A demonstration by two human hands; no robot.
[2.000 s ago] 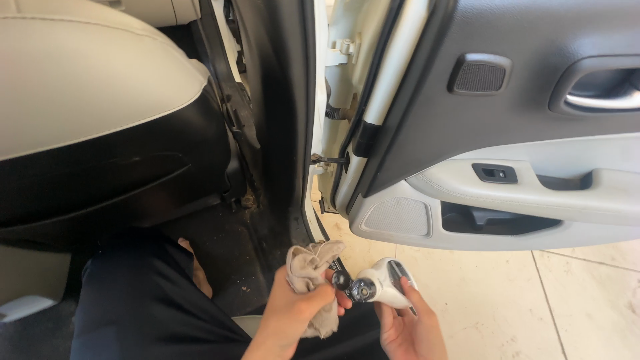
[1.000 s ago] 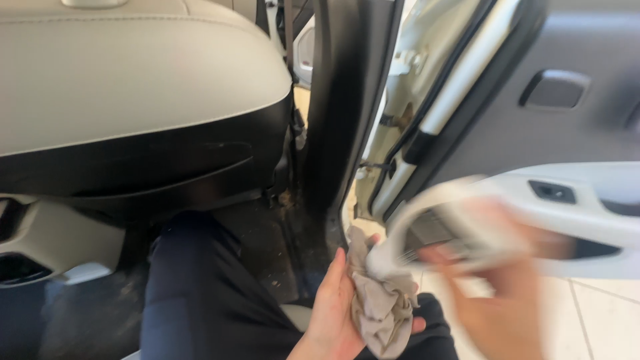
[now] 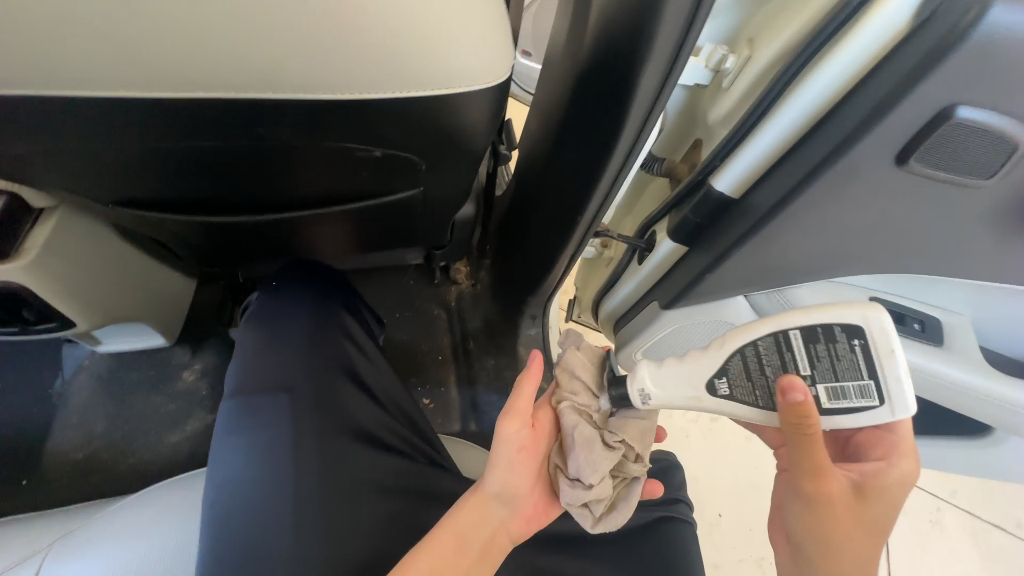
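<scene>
A crumpled beige cloth (image 3: 600, 460) lies across the palm of my left hand (image 3: 524, 464), whose fingers support it from beneath, their tips showing at its right side. My right hand (image 3: 840, 472) grips a white plastic bottle (image 3: 688, 372) with a black back label, thumb on the label. The bottle is tipped on its side, its black nozzle pointing left and touching or very close to the upper part of the cloth. Whether any product is coming out is hidden.
The open car door (image 3: 840, 192) stands on the right, beyond the dark door pillar (image 3: 584, 144). A front seat back (image 3: 264, 160) fills the upper left, over the dirty floor mat (image 3: 424, 352). My legs are below, and light floor tiles (image 3: 712, 480) show outside the car.
The bottle was upright-ish near the cloth two seconds ago, and is now tipped sideways with its nozzle at the cloth. The cloth lies more spread over my left palm. The view has shifted left.
</scene>
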